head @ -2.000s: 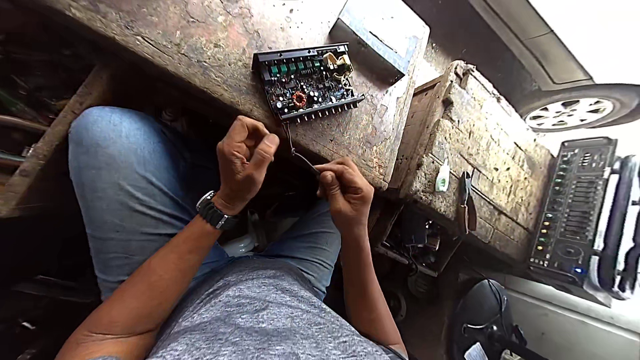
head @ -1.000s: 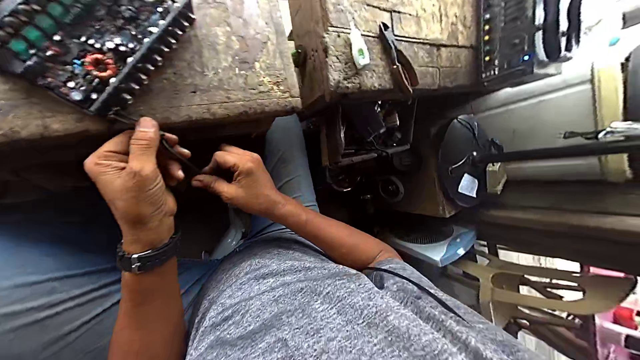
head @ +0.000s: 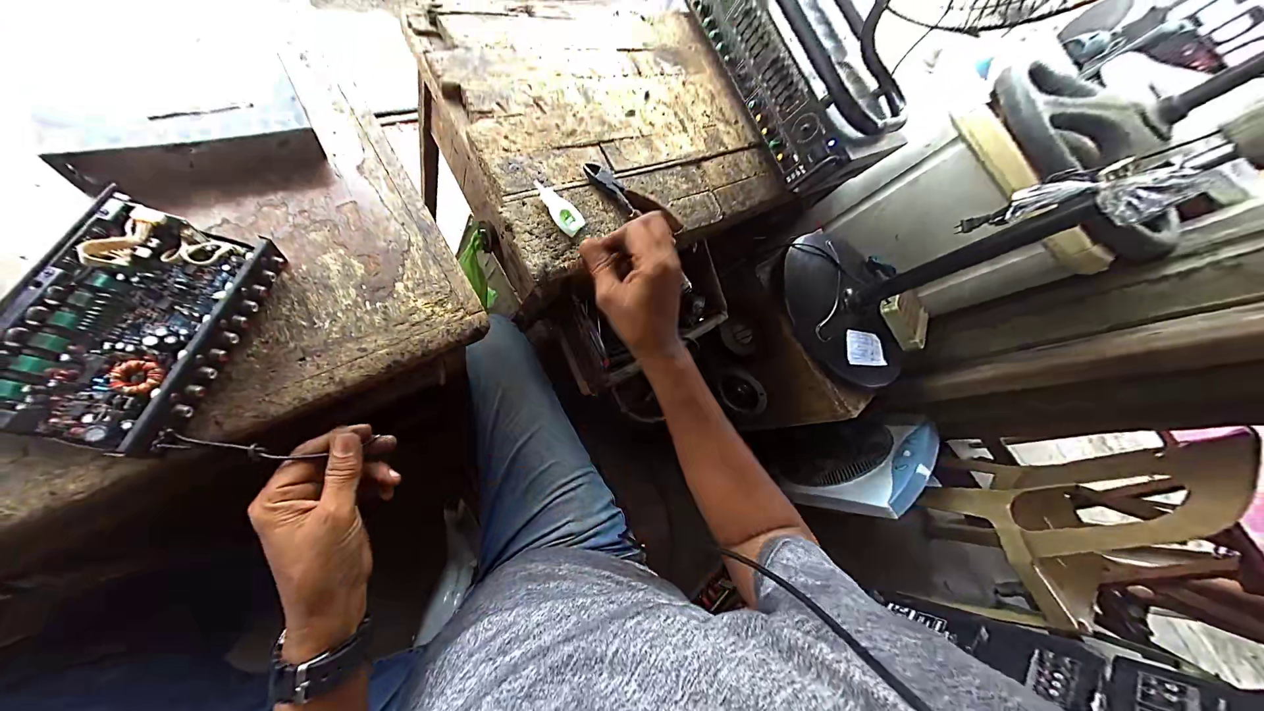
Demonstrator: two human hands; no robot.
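My left hand, with a watch on the wrist, pinches a thin dark wire between thumb and fingers. The wire runs to the near corner of an open amplifier circuit board in a metal chassis, which lies on the worn wooden workbench. My right hand is at the edge of the second wooden bench, its fingers curled at the handles of diagonal cutting pliers; whether they grip the handles is hard to tell. Just left of the pliers lies a small white and green bottle.
An audio mixer or equalizer stands at the far end of the second bench. Below that bench are an open box of parts and a round black base. A plastic chair stands at the right. A gap separates the two benches.
My right hand has left the wire by my left hand and reached to the pliers on the second bench. My left hand still holds the wire. The view has swung considerably.
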